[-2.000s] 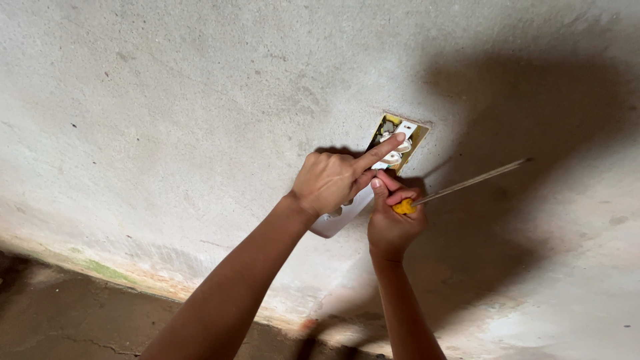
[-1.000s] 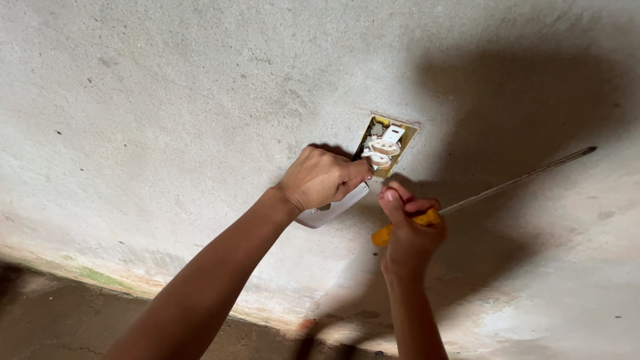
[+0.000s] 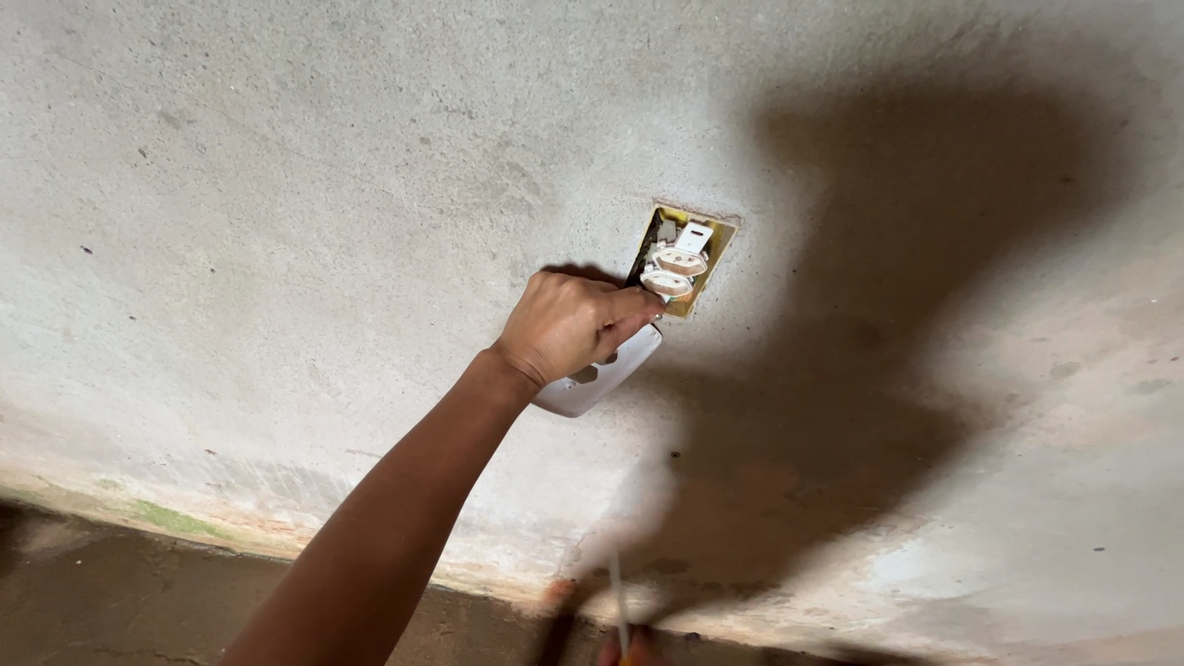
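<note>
A double electrical outlet point(image 3: 680, 262) with white sockets on a metal strap sits tilted in a yellow wall box point(image 3: 718, 268) set into the wall. At its lower end, my left hand point(image 3: 578, 319) pinches with thumb and forefinger; a small shiny piece shows at the fingertips. A white outlet cover plate point(image 3: 581, 395) with openings is under that palm, its upper part hidden by my hand. Low at the bottom edge, my right hand point(image 3: 629, 652), mostly cut off and blurred, holds a screwdriver point(image 3: 620, 592) with its shaft pointing up and a bit of yellow handle showing.
The rough plastered wall point(image 3: 324, 185) surrounds the box, with a large dark shadow on the right. Along the bottom runs a brown floor point(image 3: 120, 592), and greenish stains mark the wall's foot at left.
My right hand has moved down, away from the outlet to the bottom edge, with the screwdriver turned upward. My left forefinger, earlier laid across the outlet, is now at its lower end.
</note>
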